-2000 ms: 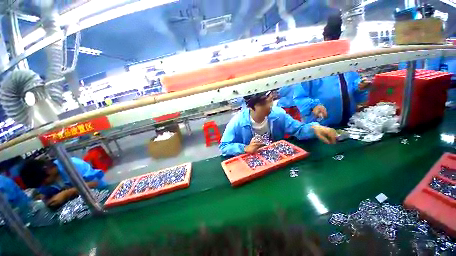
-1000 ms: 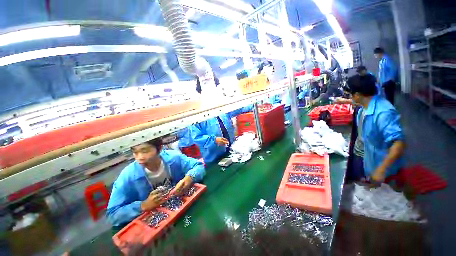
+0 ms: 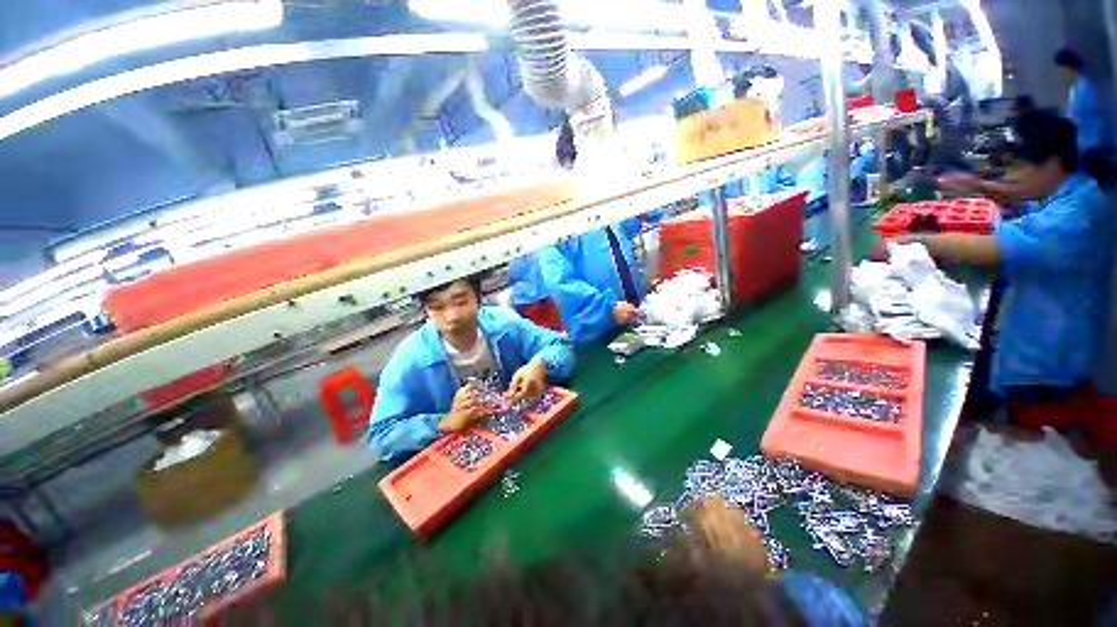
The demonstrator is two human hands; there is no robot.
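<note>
A loose pile of small silver metal parts [image 3: 823,490] lies on the green belt [image 3: 600,490] at the lower right. My right hand [image 3: 730,534] is at the pile's near left side, with a blue sleeve to its lower right. The hand is small, blurred and partly hidden by a dark blurred edge along the bottom. I cannot tell if its fingers hold a part. My left hand is not in view. A pale square card [image 3: 722,450] lies behind the pile. An orange-red tray [image 3: 791,431] with metal parts in its sections stands behind the pile to the right.
Across the belt a person in blue [image 3: 410,390] works over a tray [image 3: 417,501]. Another filled tray [image 3: 277,554] is at lower left. White crumpled items [image 3: 681,303] lie near red crates [image 3: 762,251]. A rail post [image 3: 837,184] rises behind. A person [image 3: 1053,270] stands at right.
My view has swung right, then slightly back left. My right hand has come into view at the pile. The person across the belt has both hands over the tray, where one reached out before.
</note>
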